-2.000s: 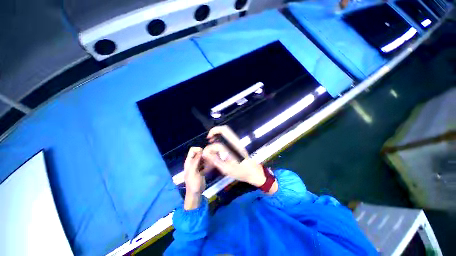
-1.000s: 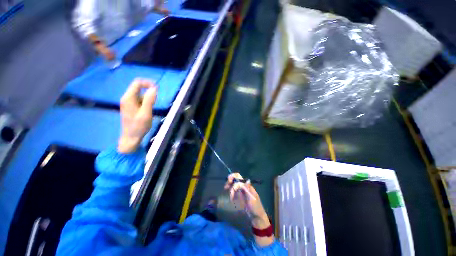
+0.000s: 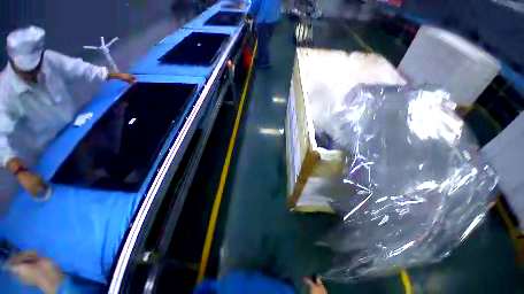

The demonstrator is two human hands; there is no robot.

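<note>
My left hand [image 3: 37, 271] is blurred at the lower left, over the near end of the blue-covered line [image 3: 69, 229]; whether it holds anything is unclear. My right hand [image 3: 315, 285] is small and cut off by the bottom edge; its grip is hidden. Crumpled clear plastic film [image 3: 402, 195] spreads over the right side, its lower edge close above my right hand; contact cannot be told. A glossy black panel [image 3: 143, 138] with a small white label lies flat on the blue cover.
A person in white [image 3: 46, 92] stands left of the line, hands at the panel's side. More black panels [image 3: 195, 49] lie farther along. A metal rail [image 3: 166, 166] edges the line. White stacks [image 3: 345, 69] stand right; a person in blue [image 3: 267, 23] stands far ahead.
The view has moved along the line. My left hand has dropped to the lower left, my right hand to the bottom edge. The film is larger and nearer; the foam tray has left view.
</note>
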